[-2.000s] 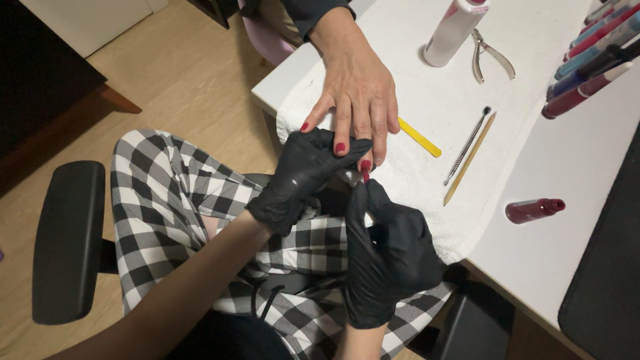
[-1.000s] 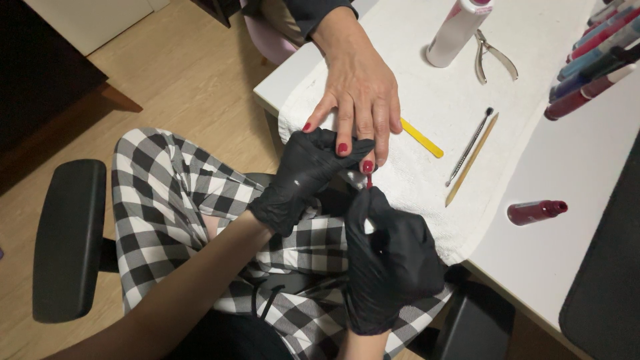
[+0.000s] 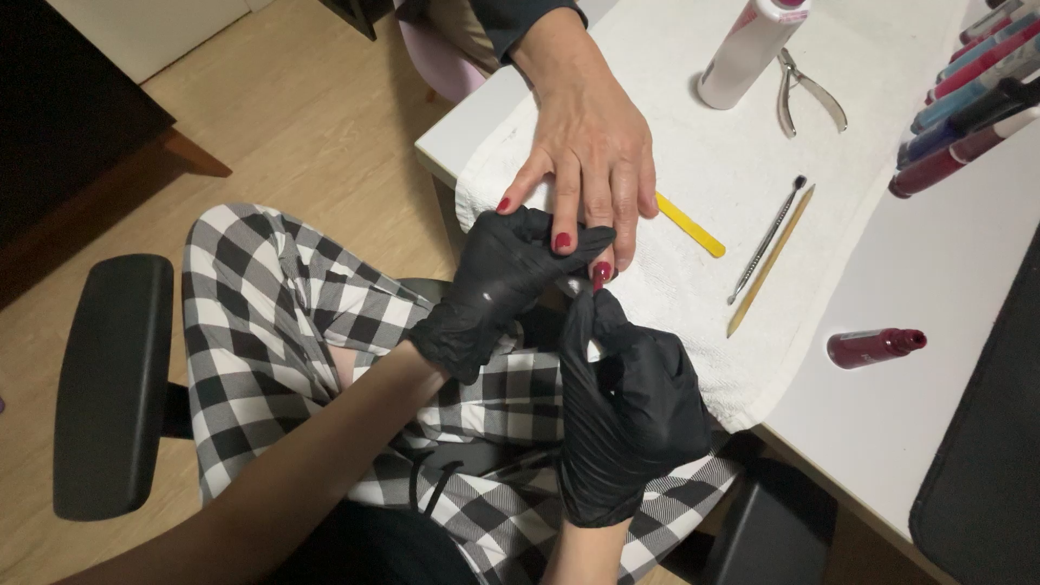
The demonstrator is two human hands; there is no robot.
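Note:
Another person's hand (image 3: 589, 138) lies palm down on a white towel (image 3: 812, 244), with red polish on the nails that show. My left hand (image 3: 516, 272), in a black glove, holds that hand's middle finger near its tip. My right hand (image 3: 630, 390), also gloved in black, grips a nail polish brush (image 3: 600, 280); its red bristles touch the middle fingernail, and its handle is mostly hidden in my fingers. An uncapped bottle of dark red nail polish (image 3: 873, 347) stands at the right on the white table (image 3: 861, 439).
On the towel are a yellow nail file (image 3: 691, 226), a metal cuticle pusher (image 3: 768, 240), a wooden stick (image 3: 770, 262), cuticle nippers (image 3: 812, 93) and a white bottle (image 3: 747, 57). Several polish bottles (image 3: 951, 154) stand at the upper right. A black mat (image 3: 991, 422) covers the right edge.

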